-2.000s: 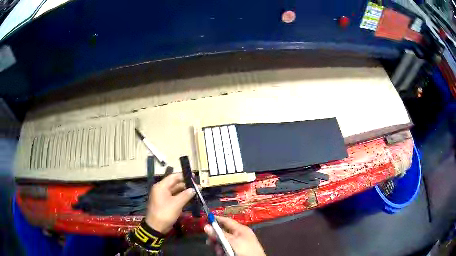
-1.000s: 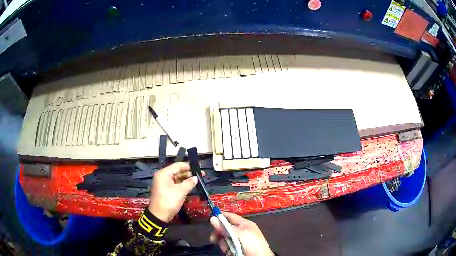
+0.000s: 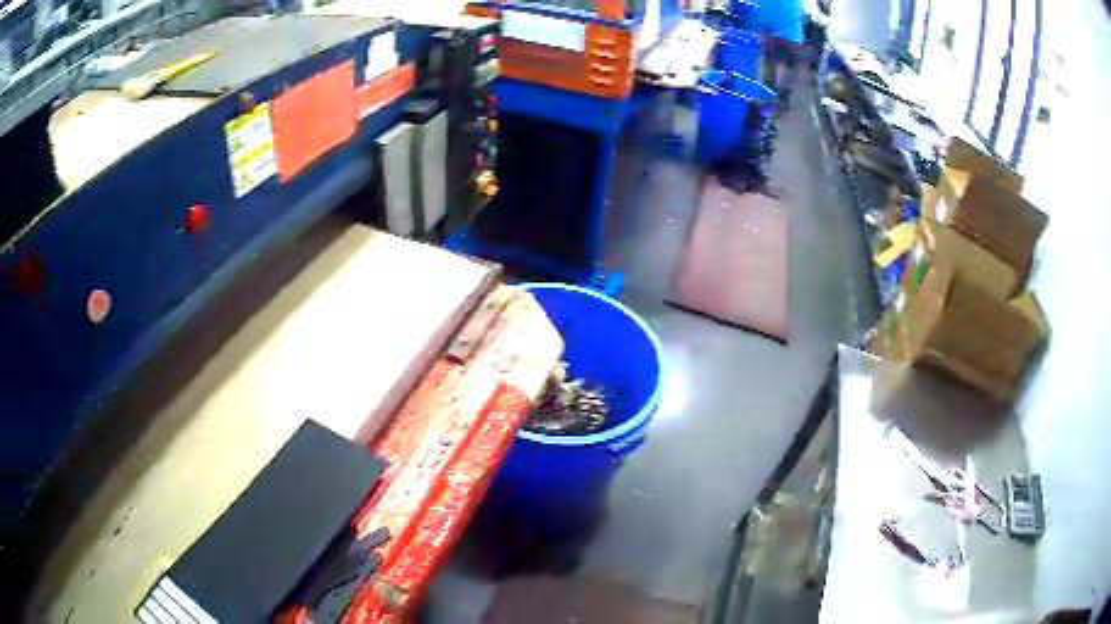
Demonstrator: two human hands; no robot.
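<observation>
No hand is in view. A smooth black sheet (image 3: 271, 524) lies on the cream cutting board (image 3: 353, 287) at the lower left. The white bars of the cutting die (image 3: 174, 606) show at the sheet's lower left end, and the rest of the die is cut off by the picture's bottom edge. Black cut strips (image 3: 345, 573) lie on the worn red ledge (image 3: 453, 494) beside the sheet.
The dark-blue press beam (image 3: 146, 262) spans the left. A control panel (image 3: 475, 134) stands beyond it. A blue bin (image 3: 597, 445) with waste stands beside the ledge. At right are a pale table (image 3: 865, 488) with a calculator (image 3: 1025, 506) and cardboard boxes (image 3: 975, 305). A floor aisle runs between.
The view has swung far to the right. Both hands, the strips and pen they held, and the pen on the board have left the picture. The bin and right-hand table now show.
</observation>
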